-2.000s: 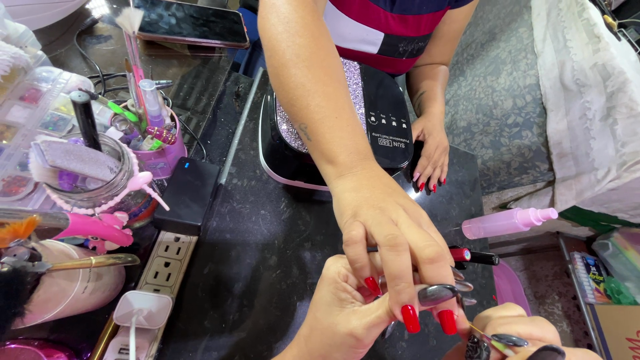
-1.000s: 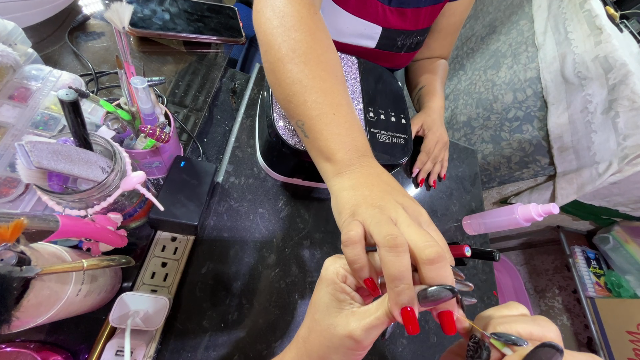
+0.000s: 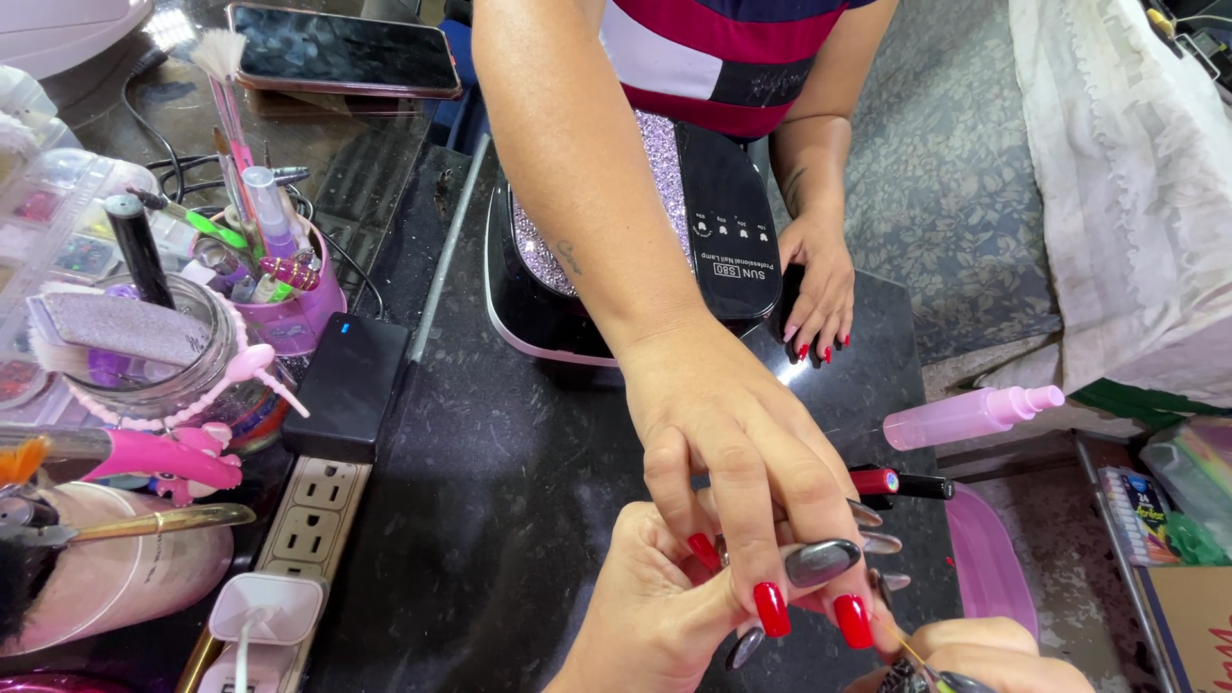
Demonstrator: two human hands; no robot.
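My left hand (image 3: 674, 587), with long dark grey nails, holds the fingers of another person's hand (image 3: 741, 452), whose long nails are glossy red. At the lower right edge, my right hand (image 3: 982, 654) grips a thin brush (image 3: 905, 640), its fine tip by the red nail (image 3: 853, 621) of one held finger. The brush's handle is mostly hidden. The person's other hand (image 3: 821, 279), also with red nails, rests on the black tabletop. Beneath the outstretched forearm stands a black nail lamp (image 3: 736, 221) with a glittery panel.
A pink spray bottle (image 3: 948, 419) and a red and black nail polish bottle (image 3: 895, 482) lie at right. To the left are a glass jar (image 3: 207, 337) of tools, a pink cup (image 3: 313, 303) of brushes, a power strip (image 3: 313, 525) and a black adapter (image 3: 348, 385). A phone (image 3: 342, 48) lies behind.
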